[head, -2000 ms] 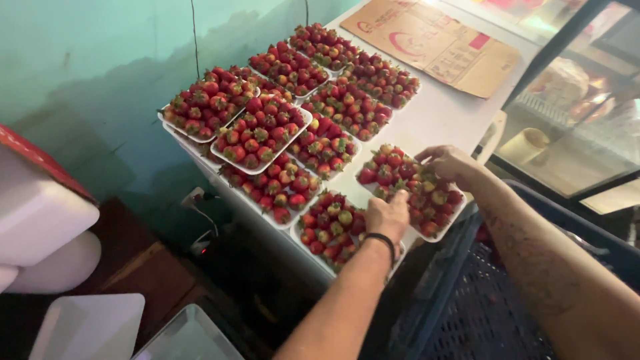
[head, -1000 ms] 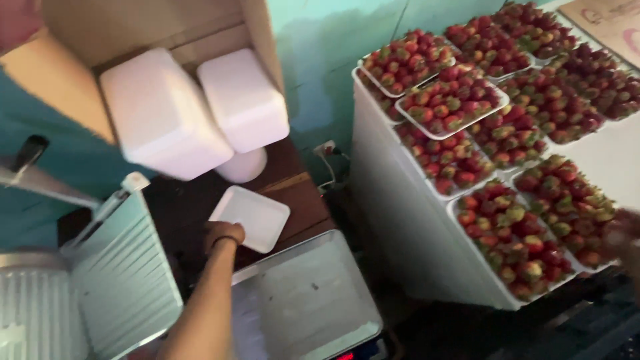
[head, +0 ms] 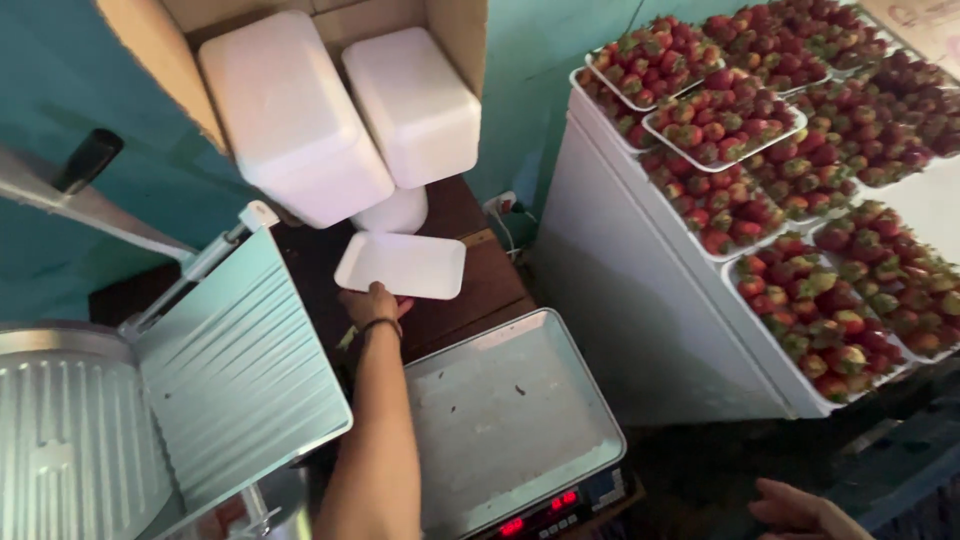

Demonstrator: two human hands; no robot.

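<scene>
My left hand (head: 375,306) grips the near edge of a white foam tray (head: 405,262), thumb on top, over the dark wooden table. Just below and to the right of it lies the metal pan of a digital scale (head: 510,420) with a lit red display. At the lower right edge my right hand (head: 802,510) is partly in view, fingers apart, holding nothing that shows. Several trays of strawberries (head: 817,315) cover the white chest's top at the right, two of them (head: 720,124) resting on others.
A cardboard box (head: 457,45) behind the tray holds stacks of white foam trays (head: 292,112). A metal slicer (head: 240,367) stands at the left, close to my left forearm. A plug and cable (head: 502,206) hang on the wall beside the white chest (head: 645,300).
The view has swung left from the strawberries. My left hand has left the strawberry trays and now holds an empty foam tray, which has turned and moved since a second ago.
</scene>
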